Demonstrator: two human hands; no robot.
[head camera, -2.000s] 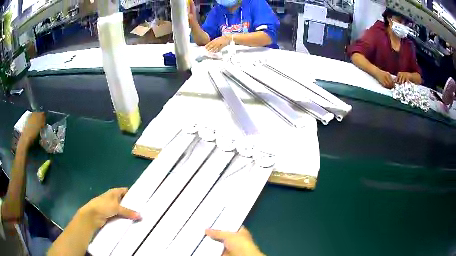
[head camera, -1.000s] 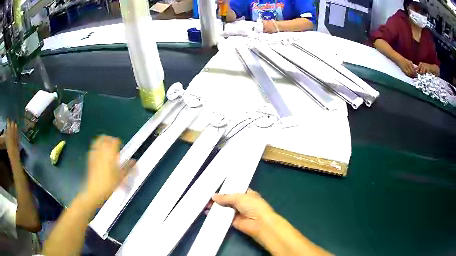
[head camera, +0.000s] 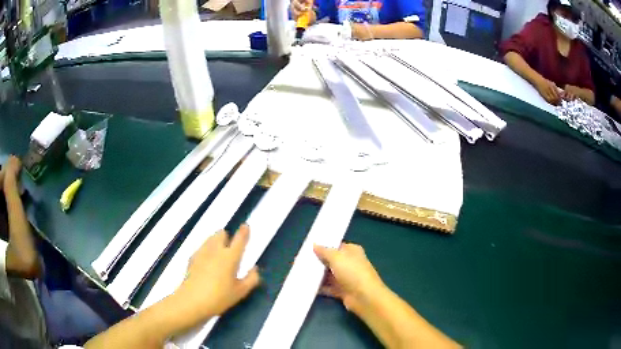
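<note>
Several long white lamp arms (head camera: 187, 211) lie fanned out from the padded board toward me, with round white end caps (head camera: 266, 141) at their far ends. My right hand (head camera: 348, 272) grips the rightmost lamp arm (head camera: 310, 262), thumb on top and fingers at its right edge. My left hand (head camera: 221, 272) is over the arm beside it, thumb and fingers spread; the fingertips are near its edge, and whether they touch it I cannot tell. The near ends of the right-hand arms run out of the picture.
More lamp arms (head camera: 402, 95) lie on the padded board (head camera: 408, 198). At left are a wrapped post (head camera: 187, 75), a small clear bag (head camera: 88, 146), a box (head camera: 49, 140) and a yellow-green item (head camera: 70, 195). A neighbour's arm shows at far left. Two people work opposite.
The lamp arms have gone from lying close together to spread apart. My left hand has moved right from the left arms to the middle. My right hand still holds the rightmost arm.
</note>
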